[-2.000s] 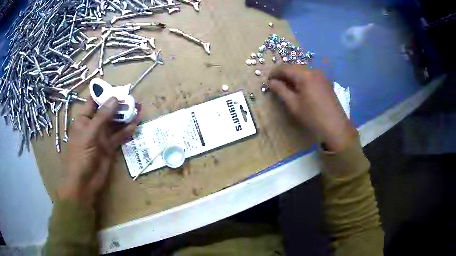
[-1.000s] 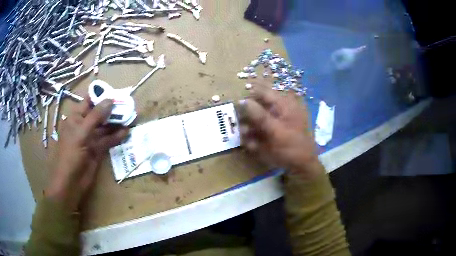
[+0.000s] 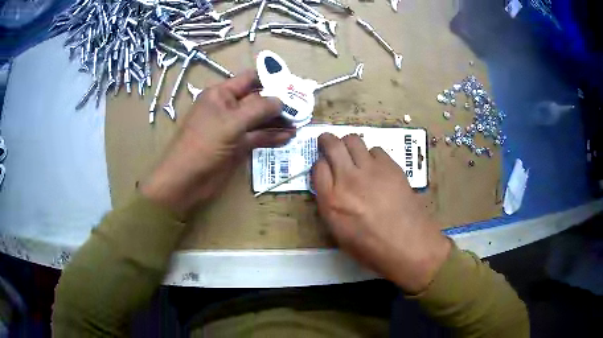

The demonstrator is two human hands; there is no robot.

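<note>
My left hand (image 3: pixel 221 125) holds a white plastic body (image 3: pixel 287 89) with a dark oval opening and red and black print. A forked metal shaft (image 3: pixel 340 78) extends to the right from behind the body. My right hand (image 3: pixel 370 198) is over the white backing card (image 3: pixel 383 140), with its fingers bent down near the middle of the card. Its fingertips are partly hidden, so I cannot tell whether they hold a small piece. The grease cup is hidden by this hand. A thin pale stick (image 3: pixel 281 181) lies on the card's left part.
A large pile of forked metal shafts (image 3: pixel 125 49) lies at the upper left. Small metal fittings (image 3: pixel 479 115) are scattered at the right on the brown cardboard (image 3: pixel 211 224). A white scrap (image 3: pixel 516 187) lies at the far right, near the white table edge (image 3: pixel 238 267).
The whole view has shifted. My right hand has moved from the small fittings at the right to above the card and now covers the cup. My left hand still holds the white body.
</note>
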